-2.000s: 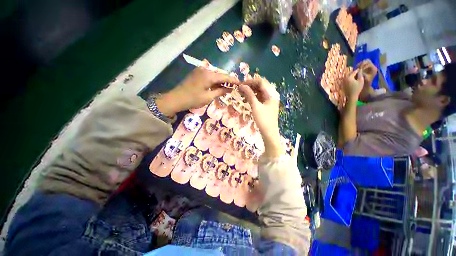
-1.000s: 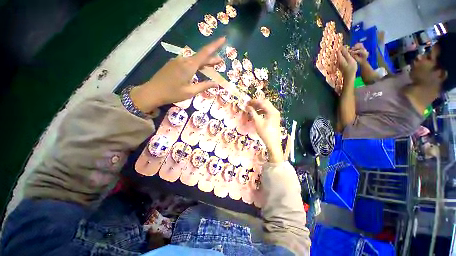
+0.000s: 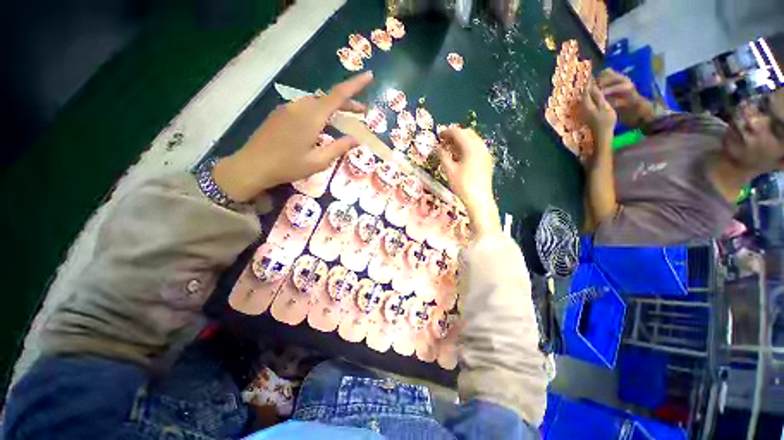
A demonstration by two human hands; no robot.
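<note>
Rows of pink plastic housings with round inserts on their heads lie on the dark board. My left hand is over the board's far left corner, fingers apart, with nothing seen in it. My right hand is beyond the far row, at the right of the pile of loose round inserts. Its fingers are bent together; whether they hold something cannot be told. A pale strip runs along the board's far edge, partly behind my left hand.
More round inserts and scattered silver contact pieces lie on the dark green bench. A round fan stands at the right. A coworker sits opposite, hands at another board of pink housings. Blue bins are at right.
Both hands were together over the far row and then parted. My left hand moved left; my right hand has moved from the far row out to the loose inserts. The coworker's head has shifted right.
</note>
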